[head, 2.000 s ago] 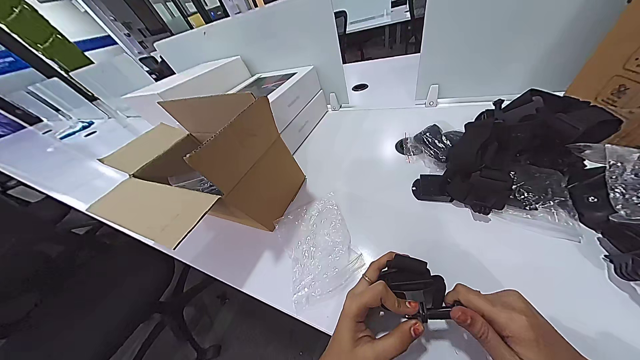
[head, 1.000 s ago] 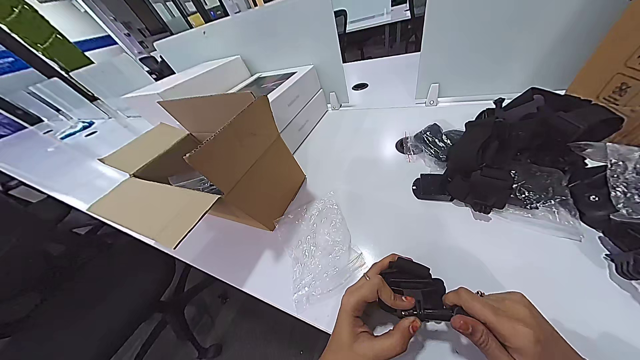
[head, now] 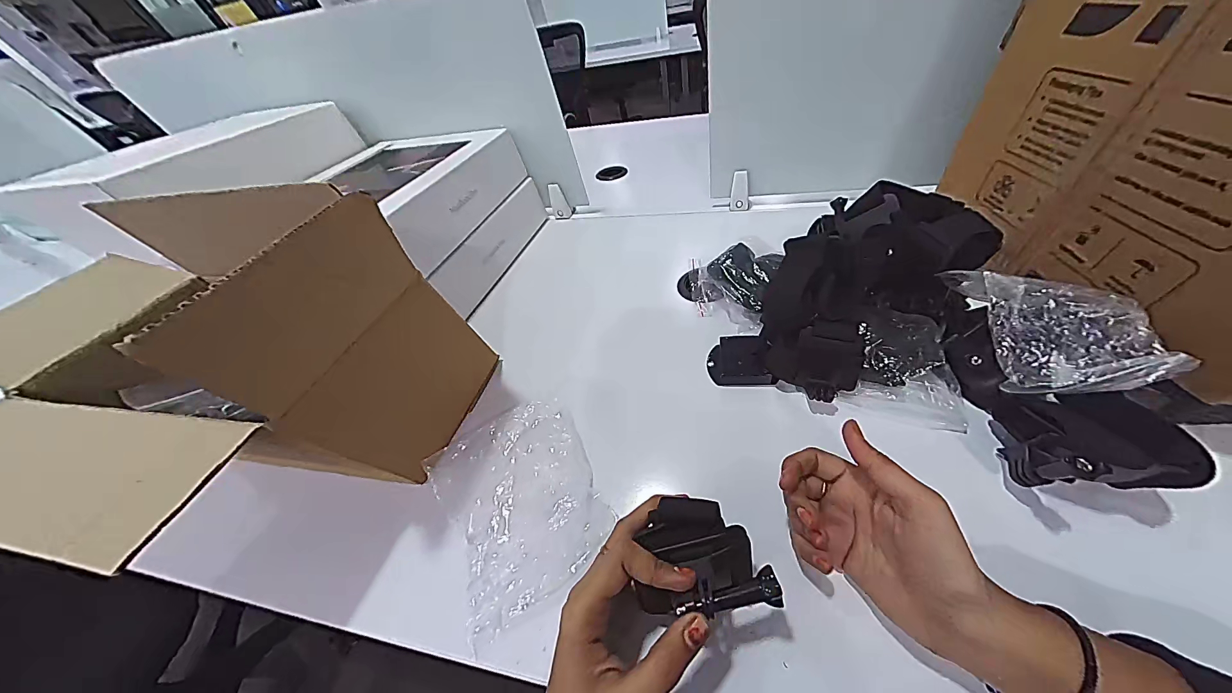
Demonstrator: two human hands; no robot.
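Note:
My left hand (head: 635, 606) grips a black plastic camera mount (head: 707, 544) low in the middle of the view, just above the white desk. A black thumbscrew (head: 736, 594) sits across the mount's lower part, its knob pointing right. To the right of the knob, my right hand (head: 866, 520) is raised with nothing in it, palm turned inward, thumb up and fingers loosely curled. A sheet of clear bubble wrap (head: 534, 510) lies on the desk left of my left hand.
An opened cardboard box (head: 337, 327) stands at left, before stacked white boxes (head: 491, 212). Black straps and mounts (head: 837, 298) with plastic bags lie at right, a clear bag (head: 1073, 332) on them. A large printed carton (head: 1107, 173) leans behind. Pale partitions (head: 828, 96) line the desk's back.
My right hand has let go of the black mount and moved away from it to the right. My left hand still holds the mount, and the thumbscrew now shows plainly.

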